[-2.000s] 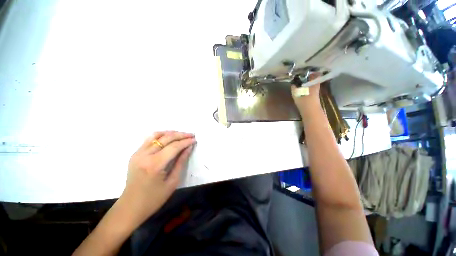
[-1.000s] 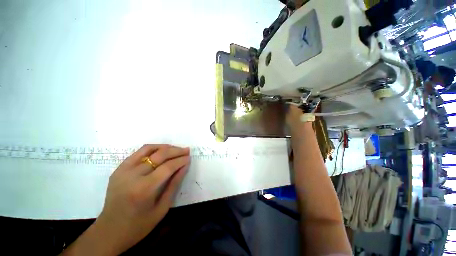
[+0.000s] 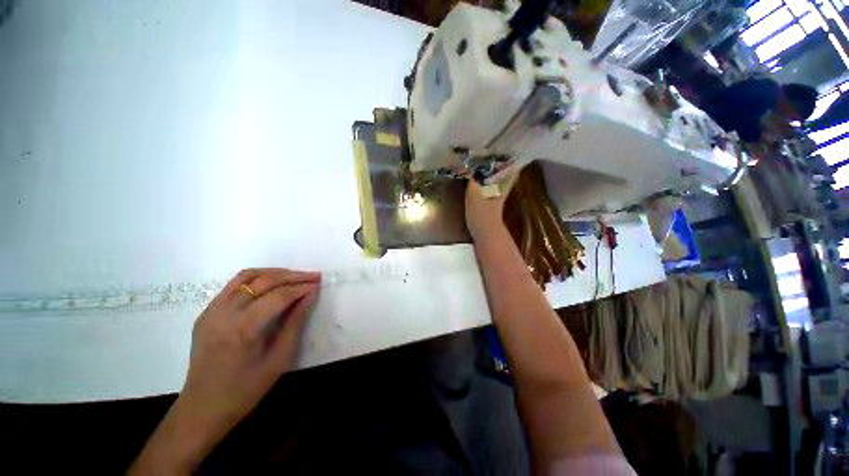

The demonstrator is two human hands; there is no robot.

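My left hand rests on the white table near its front edge, fingers together, with a ring on one finger; nothing shows in it. My right hand reaches under the arm of the white sewing machine, right of the lit needle area. Its fingers are hidden behind the machine, so I cannot tell whether it holds anything. The zipper bundle, brown with gold lines, lies fanned out just right of my right wrist. The grey metal machine bed has no fabric visible on it.
The white table has a printed ruler line along the front. A beige-grey fabric stack is at right. A red-handled tool with dark cords lies at the table's right end. A person in dark clothing shows at upper right.
The view has shifted, so the machine appears further left. More of the zipper bundle shows beside my right arm. My left hand stays on the table by the ruler line.
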